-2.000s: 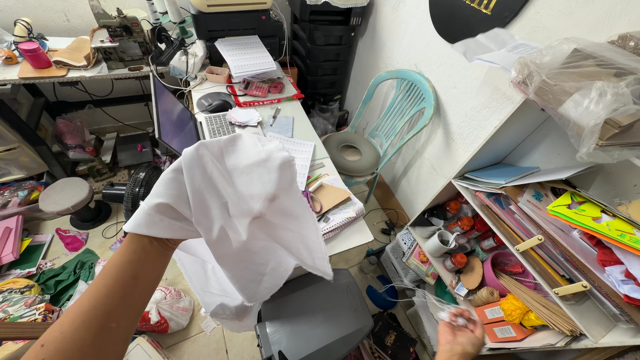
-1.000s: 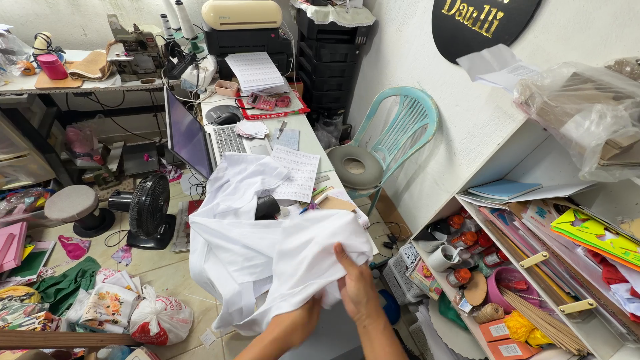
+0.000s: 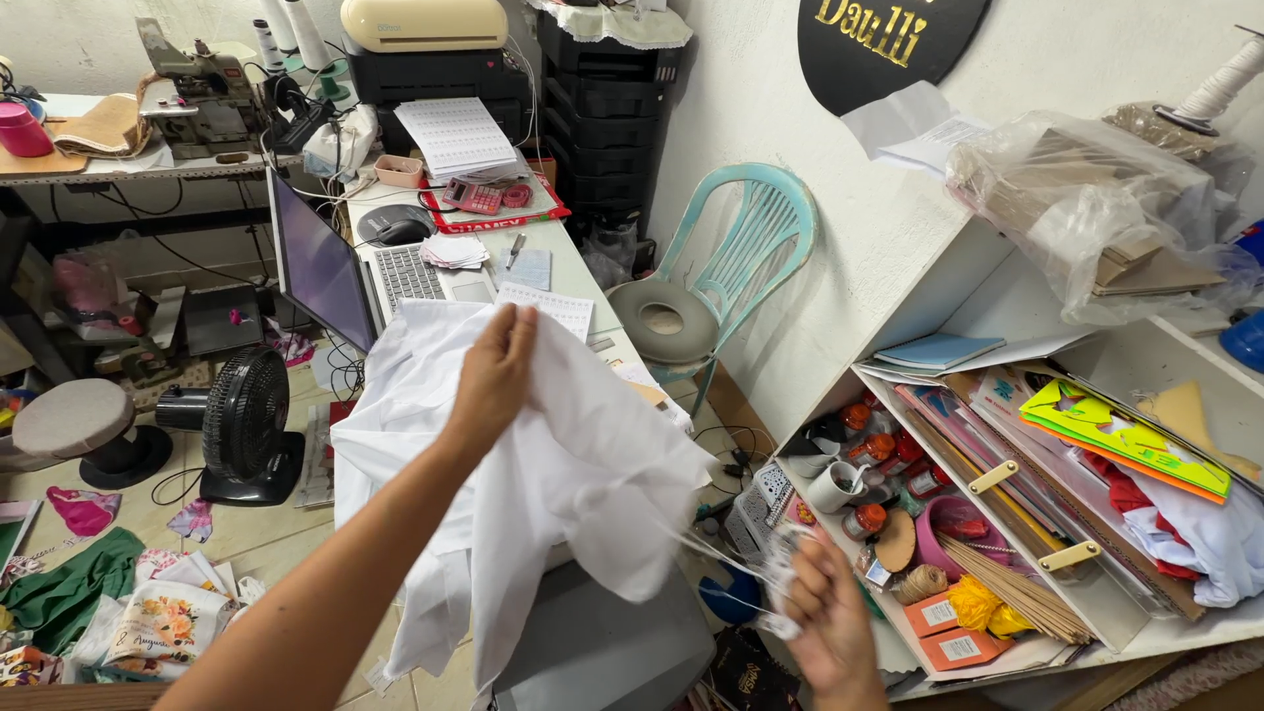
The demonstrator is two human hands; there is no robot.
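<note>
Near the middle of the view, my left hand [image 3: 497, 370] grips a large white cloth [image 3: 583, 444] from above. The cloth hangs in loose folds over the desk's near end and a grey plastic lid or bin [image 3: 602, 642]. To the lower right, my right hand [image 3: 828, 607] has its fingers curled around a bunch of thin white cord or thread [image 3: 785, 583]. Strands of it run left to the lower right part of the cloth, which looks blurred.
Past the cloth stands a desk with an open laptop [image 3: 326, 262], papers and a calculator [image 3: 472, 197]. A turquoise plastic chair [image 3: 750, 237] is behind it. At right is a white shelf unit [image 3: 889, 375] full of supplies; a black fan [image 3: 247, 415] stands at left.
One second ago both hands were together at the cloth's right part. My right hand is now apart from it at the lower right with white cord, and my left hand is higher on the cloth.
</note>
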